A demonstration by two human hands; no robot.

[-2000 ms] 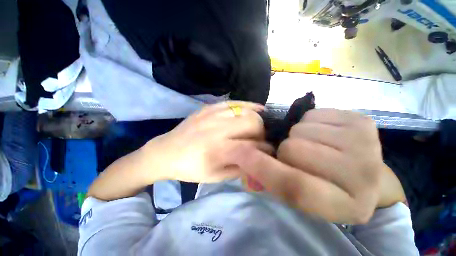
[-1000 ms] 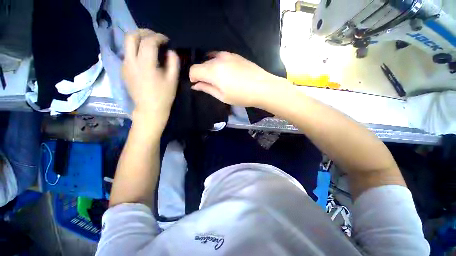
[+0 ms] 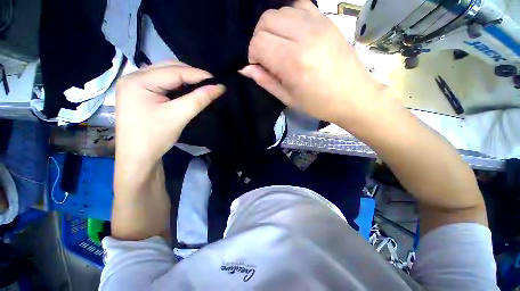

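A black garment (image 3: 188,34) lies over the table's front edge and hangs down in front of me, with pale grey-blue fabric (image 3: 121,25) showing at its left. My left hand (image 3: 157,108) pinches a fold of the black cloth between thumb and fingers. My right hand (image 3: 299,54) grips the cloth just to the right, its thumb tip close to the left fingertips. The cloth is drawn between them. What lies under the right fingers is hidden.
The JACK sewing machine head (image 3: 422,28) stands at the upper right. Black snips (image 3: 450,95) lie on the machine bed, with white cloth (image 3: 495,132) at the right end. The silvery table edge (image 3: 336,144) runs across the front. Blue plastic items (image 3: 94,187) are below left.
The hands first held a dark piece over the table edge, then went left onto the garment. Since then my right hand has moved up and right, and my left hand slightly down, pinching cloth.
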